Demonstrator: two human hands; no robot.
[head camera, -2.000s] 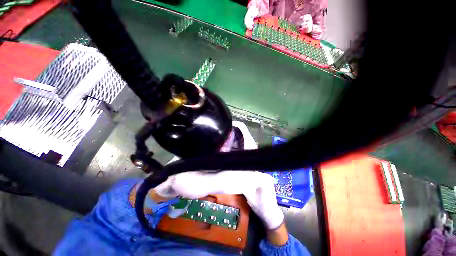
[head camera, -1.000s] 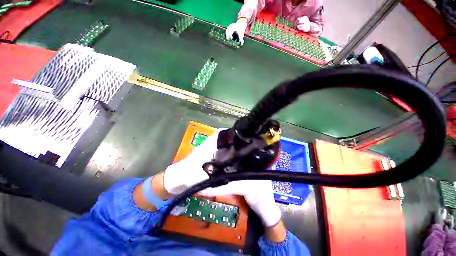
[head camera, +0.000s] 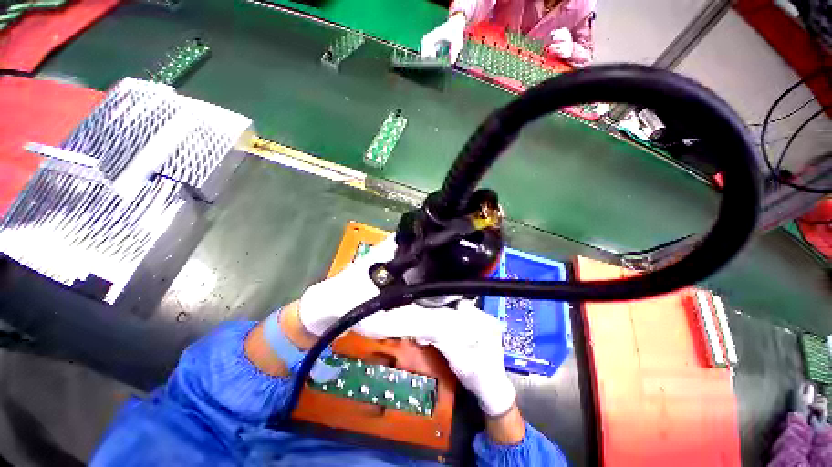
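Observation:
My left hand (head camera: 351, 296), in a white glove with a light blue band at the wrist, is wrapped around the black electric screwdriver (head camera: 461, 251), which stands over the orange fixture (head camera: 347, 415). Its tip is hidden under its body. My right hand (head camera: 474, 356), also white-gloved, reaches in from the right beneath the screwdriver; its fingertips are hidden. A green circuit board (head camera: 379, 381) lies in the fixture's near slot. The blue screw bin (head camera: 547, 324), holding tiny silvery screws, is right of the fixture.
A looped black cable (head camera: 739, 173) arches over the right side. A silver-white ribbed pile (head camera: 119, 182) stands at left. A red mat (head camera: 657, 392) with a white-striped board (head camera: 714, 330) lies at right. Beyond, the green conveyor (head camera: 301, 100) bears boards (head camera: 386, 139); a person in pink works across it.
The screwdriver in my left hand has moved slightly left, and its cable loop has shifted left. Across the conveyor, the person's gloved hand has lifted and tilted a board.

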